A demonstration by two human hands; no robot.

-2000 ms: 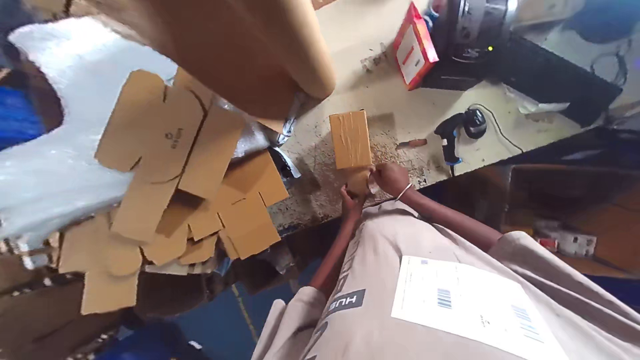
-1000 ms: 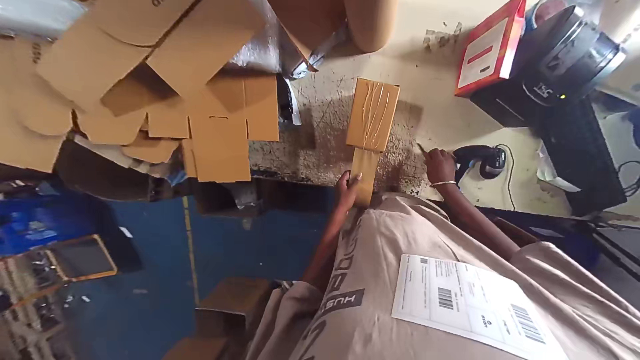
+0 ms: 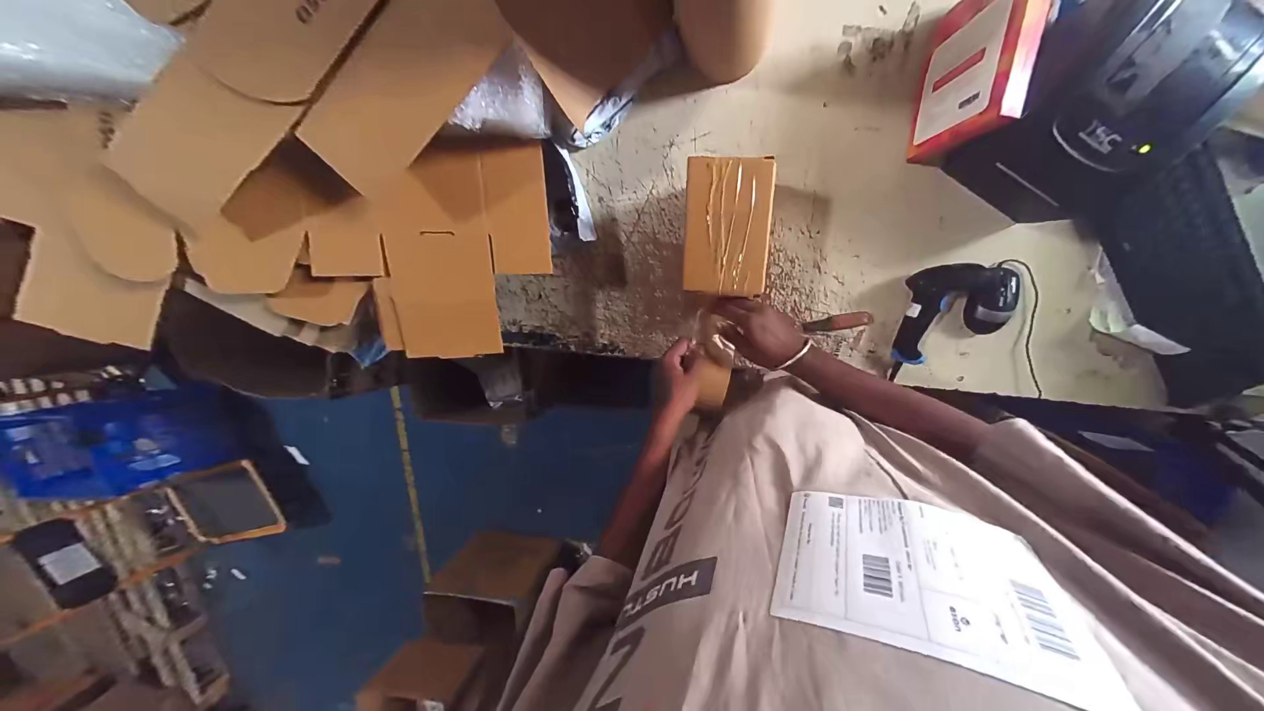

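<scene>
A small cardboard box (image 3: 729,222) with shiny strips of clear tape along its top lies on the worktable. Just below it, at the table's edge, a tan cardboard flap (image 3: 713,383) hangs, partly blurred. My left hand (image 3: 679,373) grips this flap at its left side. My right hand (image 3: 758,334) is at the box's lower end, its bent fingers on a shiny piece of clear tape (image 3: 719,346); the fingertips are partly hidden. A slim tool with a brown handle (image 3: 839,322) lies on the table beside my right wrist.
Flat cardboard blanks (image 3: 439,267) are piled at the left. A handheld barcode scanner (image 3: 953,296), a red and white box (image 3: 973,84), a black label printer (image 3: 1106,128) and a keyboard (image 3: 1185,267) stand at the right. Brown paper (image 3: 726,35) hangs over the back. Cardboard boxes (image 3: 494,573) are below.
My right hand has moved left from beside the brown-handled tool to the lower end of the taped box. My left hand stays by the flap. The view shifted between the earlier frames.
</scene>
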